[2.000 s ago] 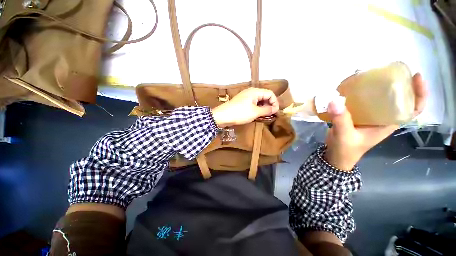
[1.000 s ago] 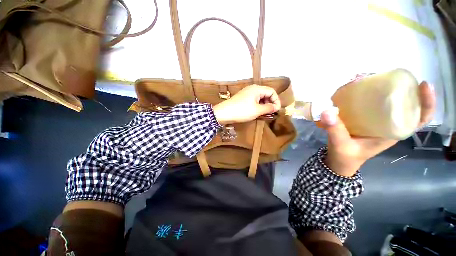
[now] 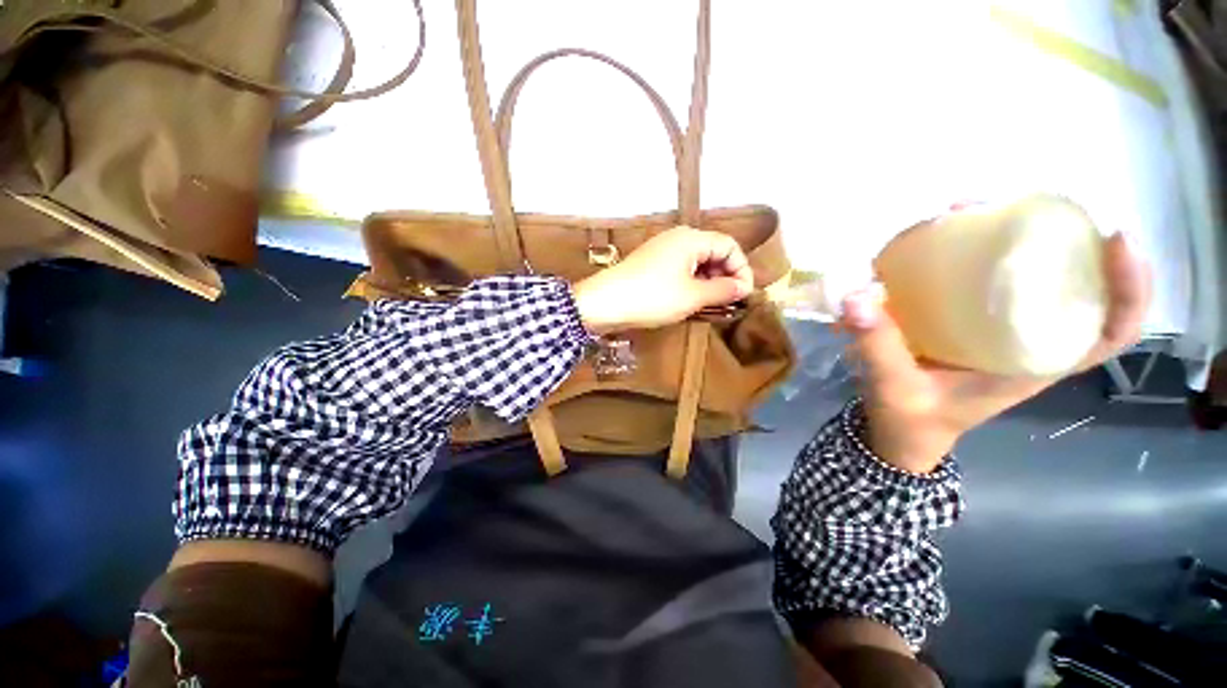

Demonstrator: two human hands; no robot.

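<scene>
A tan-brown handbag (image 3: 733, 360) leans upright against the white table's edge above my lap, its two long handles standing up. My left hand (image 3: 673, 280) reaches across the bag and pinches its top edge near the right corner. My right hand (image 3: 962, 363) holds a translucent glue bottle (image 3: 989, 285) with pale amber contents, tilted on its side. The bottle's nozzle (image 3: 807, 293) points left at the bag's right corner; glare hides whether it touches. A silvery logo (image 3: 616, 356) shows on the bag's front, and a small clasp (image 3: 603, 254) at the mouth.
Another brown bag (image 3: 148, 148) lies on the white table (image 3: 861, 94) at the upper left, its strap looping right. Yellow tape (image 3: 1083, 57) runs at the table's upper right. A dark apron (image 3: 538, 578) covers my lap. Dark items (image 3: 1130, 652) stand on the grey floor at lower right.
My right hand and the bottle moved down, then slightly left, and the bottle's base has turned more towards the camera. My left hand has stayed at the bag's edge, and the bag has barely moved.
</scene>
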